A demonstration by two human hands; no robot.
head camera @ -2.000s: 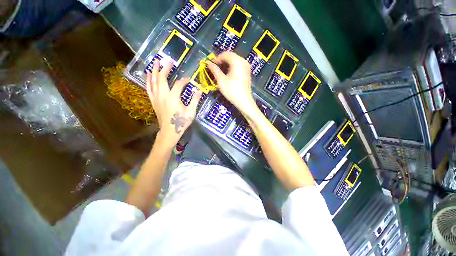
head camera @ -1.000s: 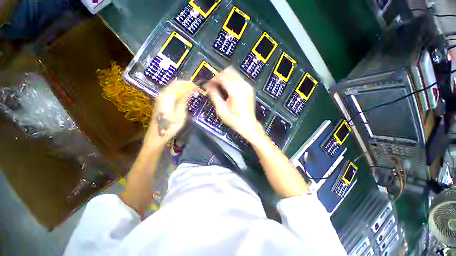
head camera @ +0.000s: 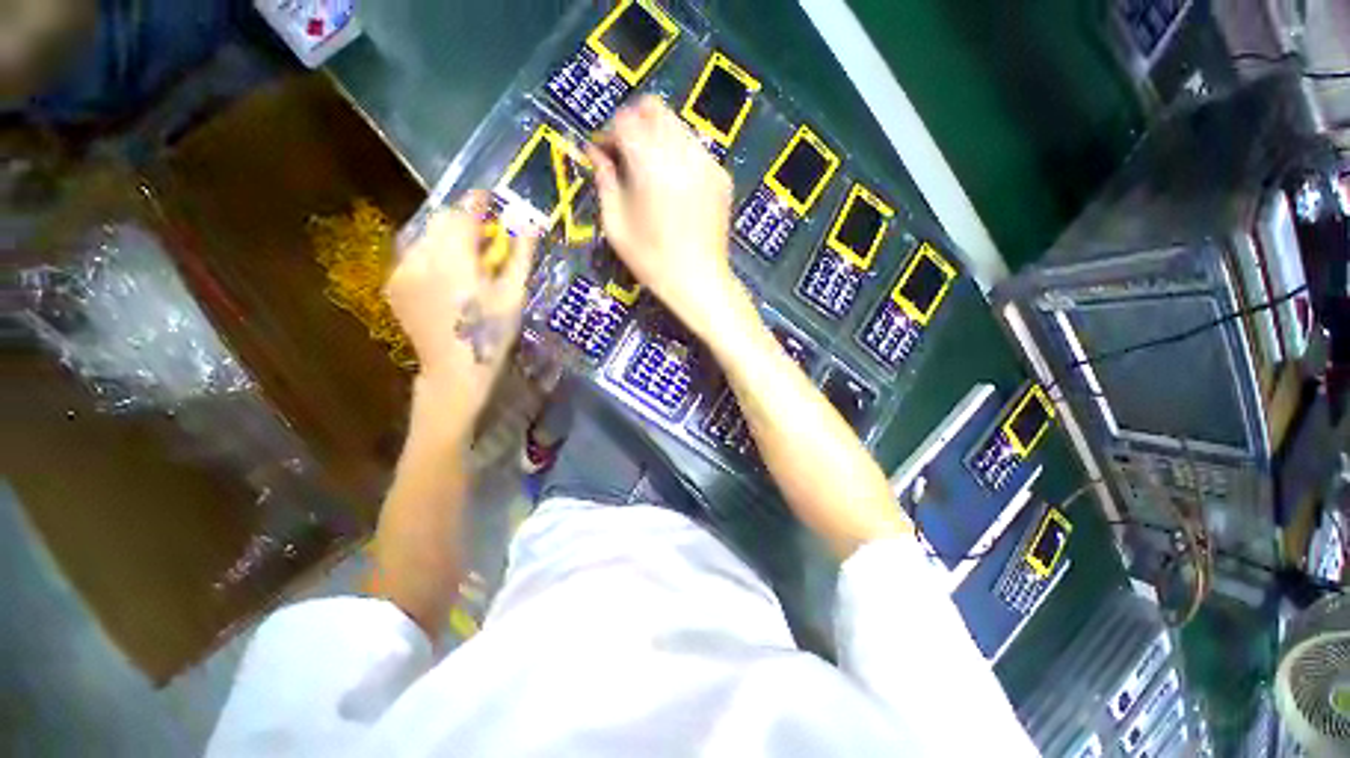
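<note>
Dark keypad phones, one at the far right of the tray [head camera: 903, 308], lie in a clear tray [head camera: 615, 388]. All upper-row phones have yellow screen frames. My left hand [head camera: 441, 296] is closed at the tray's left edge, with yellow frame material [head camera: 496, 249] at its fingers. My right hand [head camera: 662, 200] is closed over the tray, its fingertips on a yellow frame [head camera: 570, 200] that hangs between the hands, blurred, over the lower-left phone. The second lower-row phone [head camera: 588, 316] shows some yellow beside its keys. Phones to its right show no yellow.
A carton [head camera: 222, 193] at the left holds a yellow heap [head camera: 360, 282] and crumpled clear film [head camera: 133, 326]. Two yellow-framed phones lie on blue boards [head camera: 948, 501] at the right. A monitor-like device [head camera: 1162, 356] and a fan [head camera: 1322, 684] stand farther right.
Both hands have moved up and left from the second lower-row phone to the lower-left one. My left hand, spread two seconds ago, is now closed. The view has shifted slightly.
</note>
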